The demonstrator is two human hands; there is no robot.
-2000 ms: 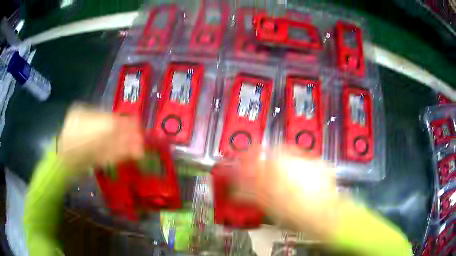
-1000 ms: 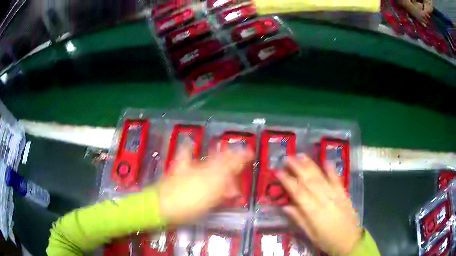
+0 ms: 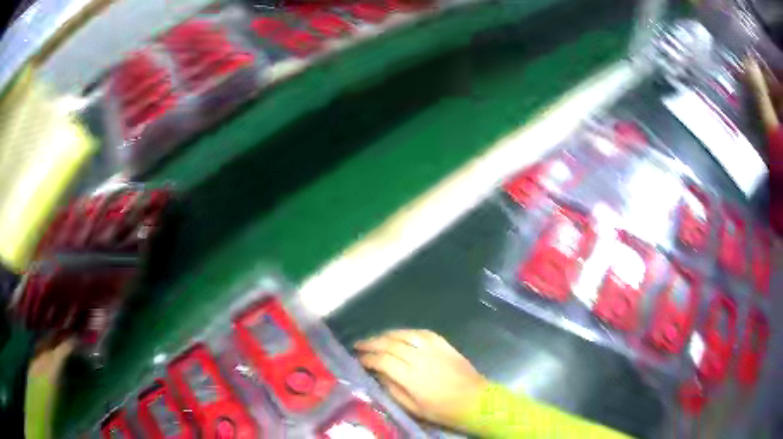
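The near clear tray (image 3: 273, 283) holds red phones lying back up, including one phone (image 3: 288, 356) at its right end; its lower part is cut off by the picture's edge. My right hand (image 3: 421, 369) is at this tray's right edge, fingers loosely bent, with nothing seen in it. My left hand (image 3: 51, 353) is small and blurred at the far left, at the near end of another clear tray of dark red phones (image 3: 81, 257) on the green belt. Its fingertips overlap that tray, but their grip is unclear.
Stacked trays of red phones (image 3: 635, 296) lie on the dark bench at right. A pale rail (image 3: 464, 197) divides bench from green belt (image 3: 343, 184). More phone trays (image 3: 185, 64) stand beyond the belt. A yellow sheet (image 3: 39, 171) is at far left. Another person's arm (image 3: 760, 90) shows at upper right.
The view has swung to the right, so the scene sits turned and further left. My hands have moved off the phones in the near tray and apart, the left to the belt tray.
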